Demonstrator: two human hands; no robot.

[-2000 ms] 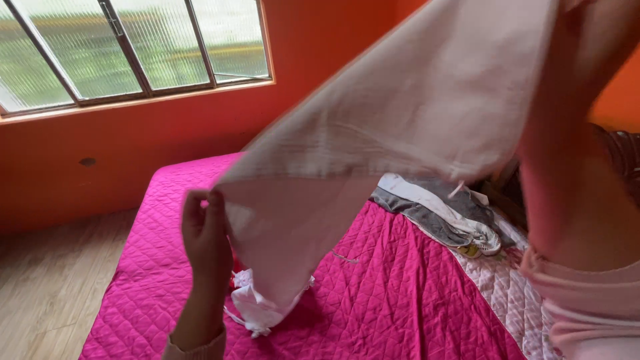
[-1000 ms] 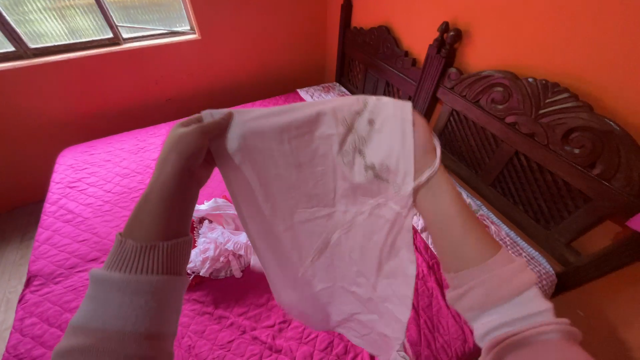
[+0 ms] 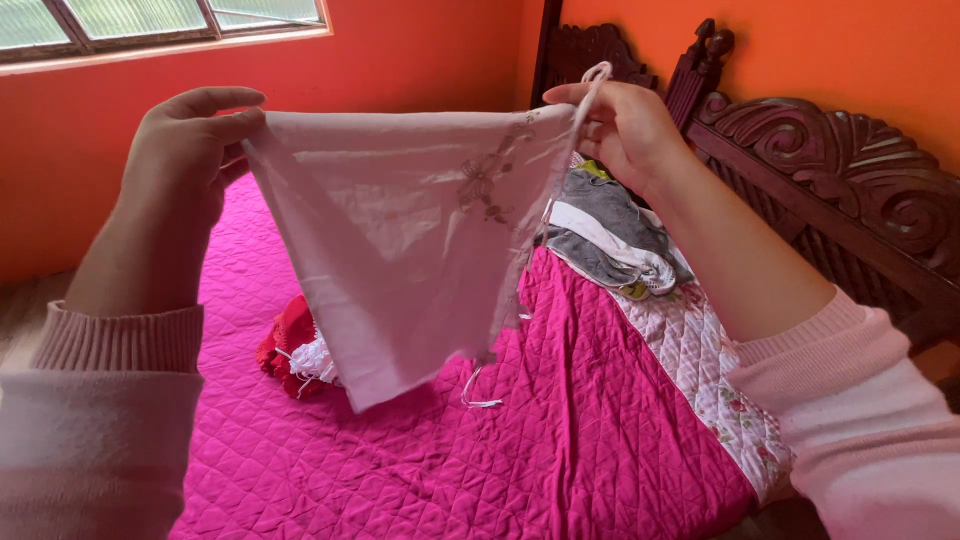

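Note:
A thin pale pink cloth (image 3: 397,247) with an embroidered flower motif near its upper right hangs between my two hands above the bed. My left hand (image 3: 187,139) pinches its upper left corner between thumb and fingers. At the upper right corner, my right hand (image 3: 619,131) grips the cloth, and a pale cord loops up beside the fingers. The lower edge of the cloth hangs unevenly, down to a point at the left. Behind it, a red crocheted piece (image 3: 289,337) and a white frilly textile (image 3: 311,360) lie partly hidden on the bed.
A bright pink quilted bedspread (image 3: 465,465) with a floral border (image 3: 720,382) covers the bed. Folded grey and white cloths (image 3: 607,232) lie near the carved dark wooden headboard (image 3: 847,165). White strings (image 3: 480,397) show below the cloth. A window (image 3: 150,19) is at the upper left.
The cloth, slanted and blurred two seconds ago, now hangs spread with its top edge nearly level between my hands. The view has turned toward the headboard.

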